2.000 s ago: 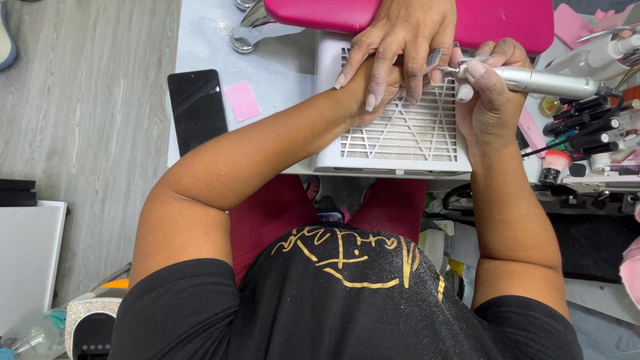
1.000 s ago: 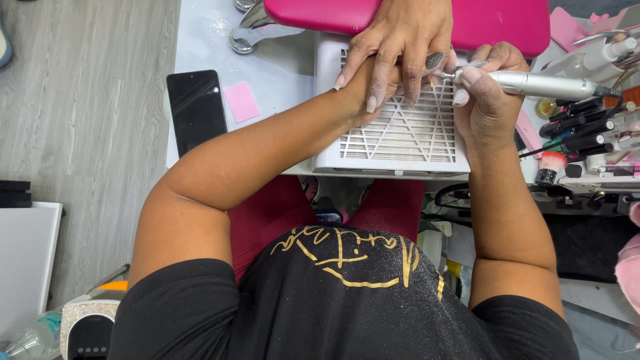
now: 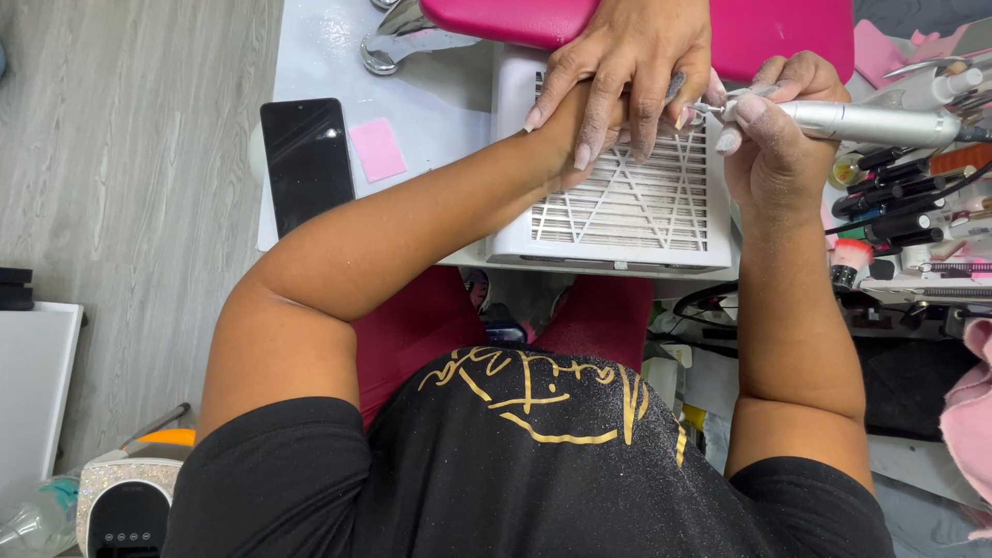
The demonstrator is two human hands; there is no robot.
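Note:
My right hand [image 3: 783, 139], dusted with white powder, grips a silver electric nail drill [image 3: 868, 122], its bit pointing left at a fingernail of another person's hand [image 3: 639, 74]. That hand comes down from the top over a pink padded armrest [image 3: 783, 35] and lies on top of my left hand [image 3: 577, 143]. My left hand's fingers are mostly hidden beneath it; fingertips near the drill bit seem to hold the person's finger, but this is partly covered. Under both hands stands a white nail dust collector [image 3: 620, 209] with a patterned grille, coated in dust.
A black smartphone [image 3: 307, 163] and a pink square pad [image 3: 377, 149] lie on the white table [image 3: 434, 101] at left. A chrome faucet-like fixture [image 3: 399, 39] is behind them. Nail polish bottles [image 3: 891, 194] and a brush with red-pink bristles [image 3: 851, 260] crowd the right side.
The drill and my right hand have shifted only slightly at the other person's fingertip. My left arm remains in the same place.

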